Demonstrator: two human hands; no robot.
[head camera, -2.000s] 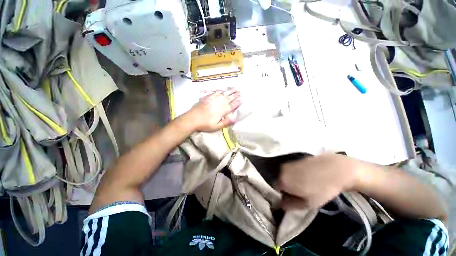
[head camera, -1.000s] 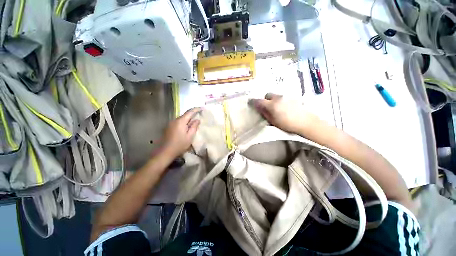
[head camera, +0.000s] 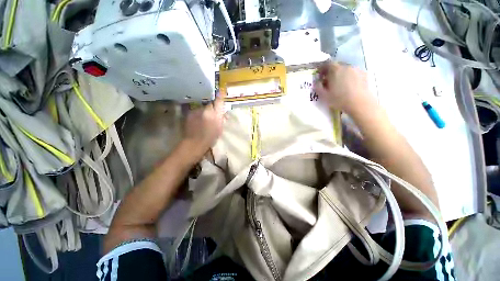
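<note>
The beige bag body lies from the lap up to the clamp frame, its top edge at the frame's front edge. Yellow binding tape runs up its middle to the dark zipper. A strap arches over my right forearm. My left hand is at the frame's left front corner, by the bag edge; its grip is unclear. My right hand is right of the frame over the table, fingers bent together; whether it holds something is unclear.
The white machine head with a red switch stands left of the clamp. Grey-beige bags are piled at far left, more at upper right. A blue-handled tool and small black scissors lie on the table at right.
My right hand has left the bag's top edge and moved up and right, over where the red and black tool lay. My left hand and the bag's edge have moved up to the clamp frame.
</note>
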